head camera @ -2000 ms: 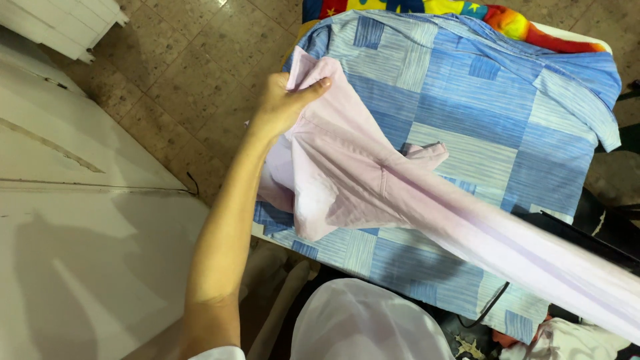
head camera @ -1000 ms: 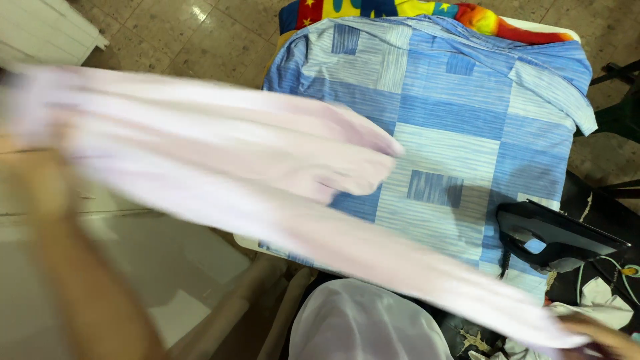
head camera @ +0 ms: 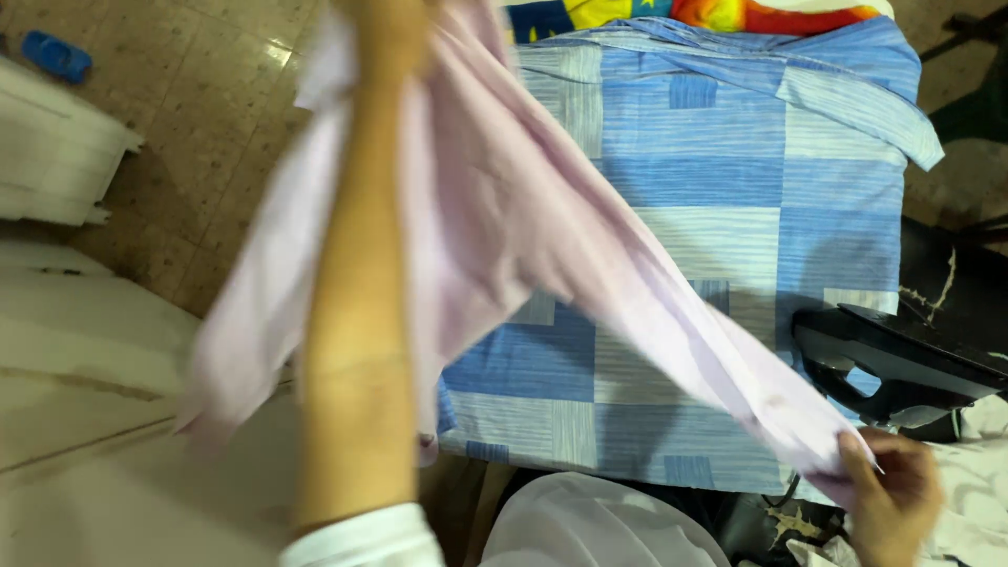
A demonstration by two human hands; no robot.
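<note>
A pale pink long-sleeved garment [head camera: 504, 181] is stretched in the air above a board or table covered with blue patchwork cloth [head camera: 693, 181]. My left hand [head camera: 390, 31], blurred at the top edge, holds the garment's upper part; its fingers are partly cut off by the frame. My right hand [head camera: 894, 488] pinches the end of one sleeve between thumb and fingers at the lower right. Another part of the garment hangs down left of my left forearm. A black clothes iron [head camera: 890, 362] rests at the right edge of the cloth, just above my right hand.
A multicoloured cloth [head camera: 709, 14] lies along the far edge. White cabinet-like furniture [head camera: 63, 150] stands at the left, with a blue slipper [head camera: 57, 57] on the tiled floor beyond. Crumpled white fabric [head camera: 976, 472] and a worn black surface [head camera: 945, 268] are at the right.
My left hand has swung from the far left up to the top centre with the garment. My right hand, out of view two seconds ago, shows at the lower right holding the sleeve end.
</note>
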